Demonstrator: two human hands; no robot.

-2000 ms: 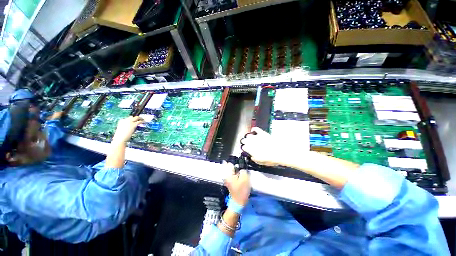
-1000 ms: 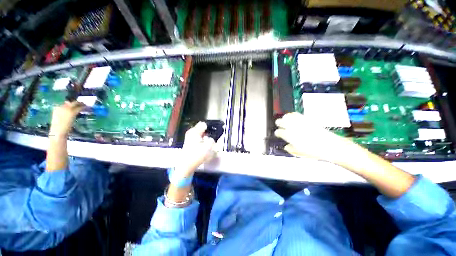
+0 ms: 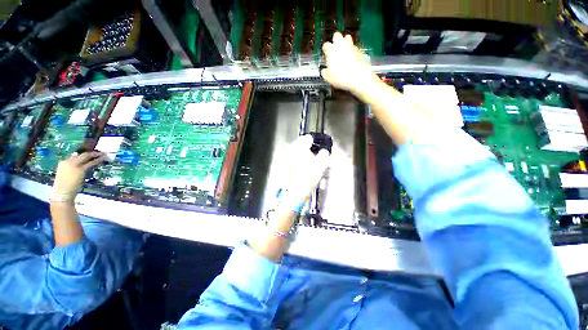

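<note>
My left hand (image 3: 303, 169) is over the bare metal plate between two carriers, closed around small black components (image 3: 320, 143). My right hand (image 3: 345, 63) is stretched out over the far conveyor rail, at the front of the tray with rows of brown parts (image 3: 277, 35); its fingers are bent and whether they hold anything is not clear. A green circuit board (image 3: 509, 142) with white blocks lies in its carrier on the right, partly behind my right arm. Another green board (image 3: 184, 138) lies in a carrier on the left.
Another worker's hand (image 3: 72, 173) touches the left board. The silver far rail (image 3: 148, 82) and near rail (image 3: 193, 219) run across. A box of dark round parts (image 3: 111, 37) stands upper left. A cardboard box (image 3: 477, 9) is upper right, above black bins. Metal shelf posts rise behind the rail.
My right hand has moved from the right board's left edge up and away to the brown parts. My left hand has moved right with the black components. The right carrier shows nearer the left one.
</note>
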